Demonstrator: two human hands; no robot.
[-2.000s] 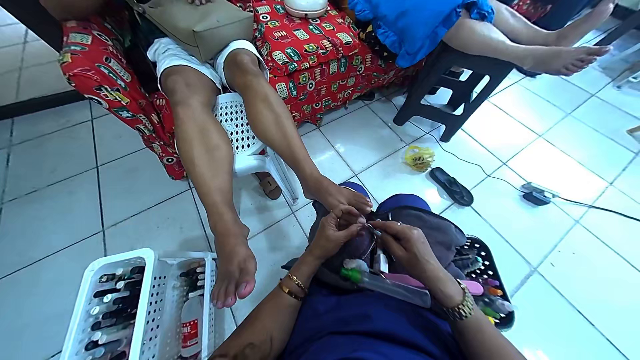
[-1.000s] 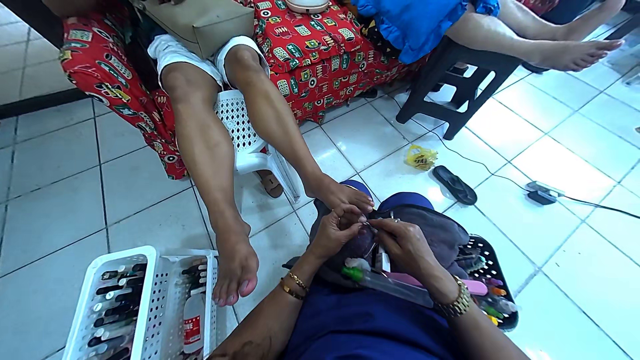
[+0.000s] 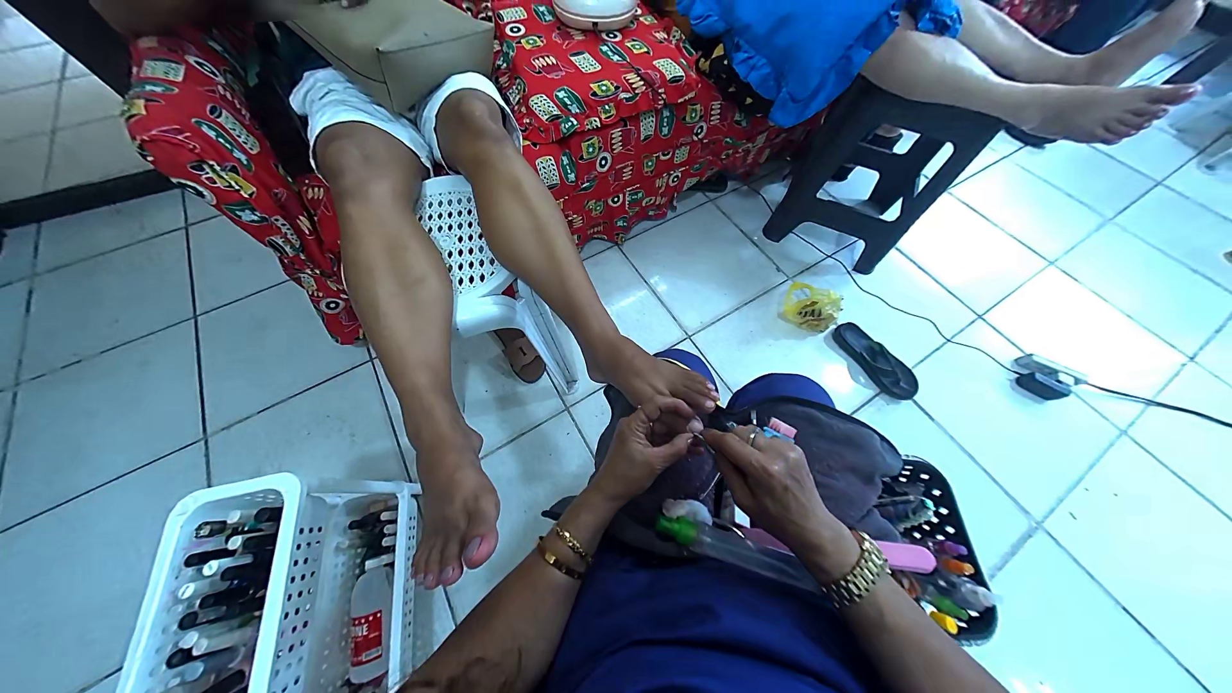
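My left hand (image 3: 647,448) is just below a seated person's foot (image 3: 659,377), its thumb and fingers pinched near the toes. Close against it, my right hand (image 3: 770,474) has its fingertips together at the same spot, on something small and thin that I cannot make out. The foot rests over my lap on a dark grey cloth (image 3: 847,457). A clear plastic bottle with a green cap (image 3: 751,556) lies across my lap beside a pink handle (image 3: 905,555), partly under my right wrist. The person's other foot (image 3: 457,515) hangs to the left.
White plastic baskets (image 3: 289,577) with nail polish bottles and a clear bottle (image 3: 371,616) stand at the left. A black basket (image 3: 977,587) sits at my right. Beyond are a white stool (image 3: 462,236), dark stool (image 3: 885,164), yellow bag (image 3: 811,306), black flip-flop (image 3: 874,361) and cable with adapter (image 3: 1044,378).
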